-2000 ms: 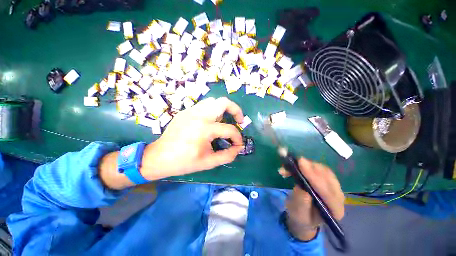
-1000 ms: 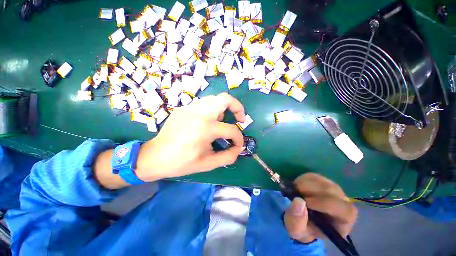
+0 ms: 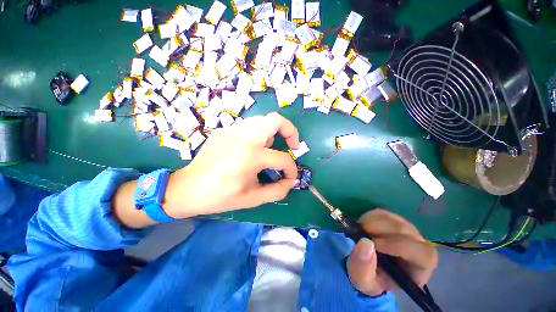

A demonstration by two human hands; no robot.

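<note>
My left hand [image 3: 244,161] rests on the mat, its finger and thumb on a small white battery cell [image 3: 300,150] and a dark device unit [image 3: 303,177]. The cell has a yellow band at its lower end. The finger and thumb hide part of the unit and the cell's leads. My right hand [image 3: 396,253] holds a black soldering iron [image 3: 356,231]. Its metal tip points up and left and is at the unit's right edge; I cannot tell if it touches. A large pile of white battery cells [image 3: 235,67] lies behind my left hand.
A single cell [image 3: 347,141] and a flat blade with a white handle [image 3: 425,179] lie to the right. Beyond them are a fan [image 3: 448,97] and a tan tub [image 3: 506,170]. A solder spool [image 3: 15,139] is at the left edge. A dark unit [image 3: 61,88] with a cell lies far left.
The right hand has brought the iron's tip leftward to the unit since the earliest frame. Since one second ago almost nothing has moved. The left hand keeps its hold.
</note>
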